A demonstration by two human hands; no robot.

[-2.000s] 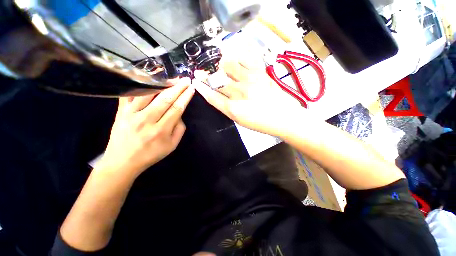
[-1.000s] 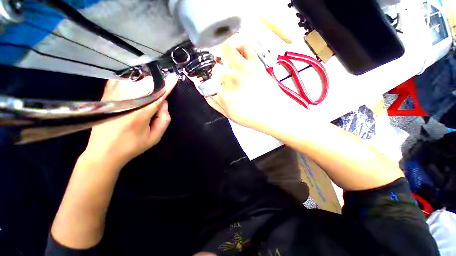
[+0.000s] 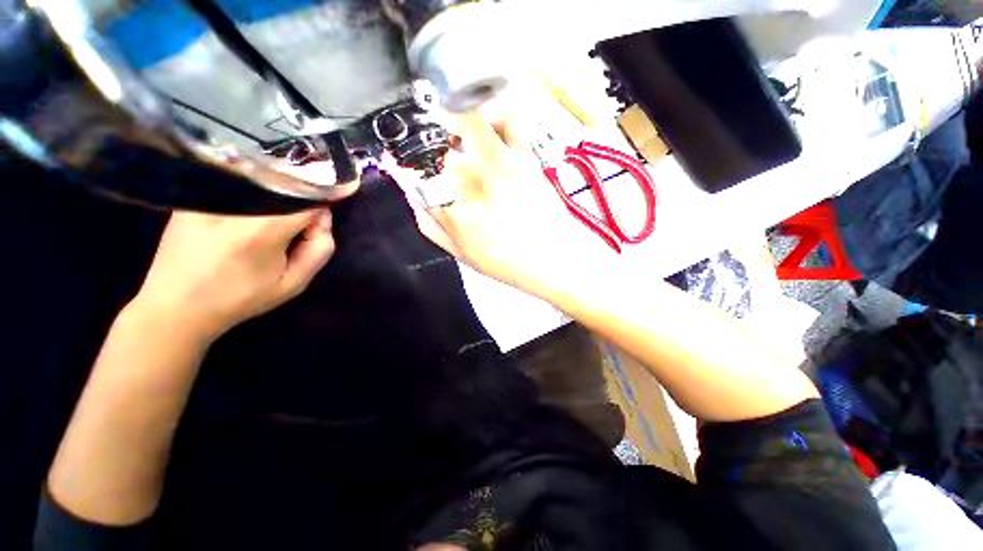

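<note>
Black garment fabric (image 3: 377, 312) with short pale marks runs from the needle area down over the lap. The sewing machine (image 3: 313, 65) fills the top left, blurred and close. Its small metal presser foot area (image 3: 372, 161) sits over the fabric's upper end. My left hand (image 3: 243, 258) lies on the fabric left of the needle, its fingertips partly hidden behind a dark shiny curved part. My right hand (image 3: 474, 205) rests on the white bed and the fabric's right edge, just right of the presser foot. Whether its fingers grip anything is unclear.
Red-handled scissors (image 3: 609, 194) lie on the white bed right of my right hand. Behind them are a small tan block (image 3: 644, 135) and a black phone (image 3: 706, 102). A cardboard box (image 3: 647, 414) is below the table edge. A red stool (image 3: 816, 245) stands on the speckled floor.
My left hand has moved left, away from the needle and my right hand. More of the fabric shows between the hands. The view has shifted, so the scissors and phone appear further left.
</note>
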